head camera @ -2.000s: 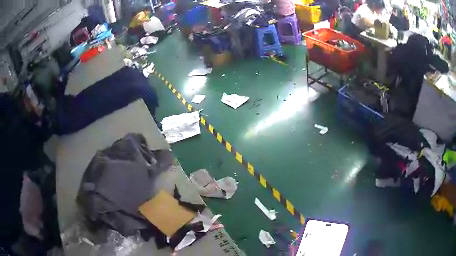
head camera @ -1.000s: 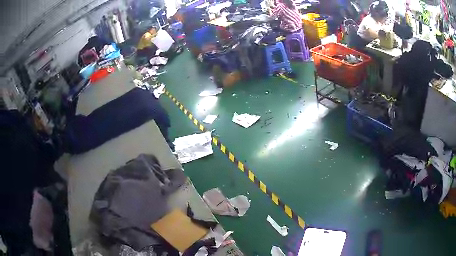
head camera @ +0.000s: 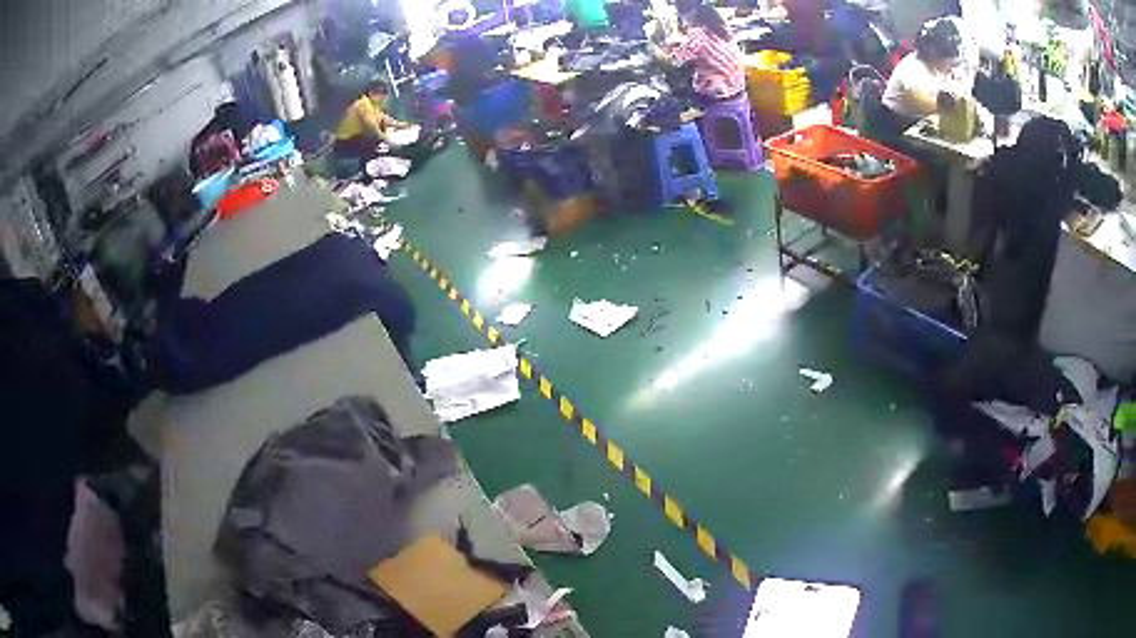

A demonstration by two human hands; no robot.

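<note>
A smartphone [head camera: 802, 611] with a bright white screen shows at the bottom edge, right of centre, cut off by the frame. No hand can be made out around it. A grey fabric bundle [head camera: 318, 505] lies crumpled on the near end of the long table [head camera: 280, 365] at the left. A tan cardboard piece [head camera: 441, 583] lies against the bundle's near side. Neither of my hands can be seen.
A navy fabric pile [head camera: 287, 312] crosses the table. Yellow-black tape [head camera: 614, 461] and paper scraps [head camera: 603, 317] lie on the green floor. An orange-red bin [head camera: 842, 185] on a stand, a blue crate [head camera: 907, 322] and dark garments are at right. Several people sit farther back.
The view has tilted up, so the room sits lower in the frame. The phone shows slightly lower. The person in yellow at the back no longer holds up a white piece.
</note>
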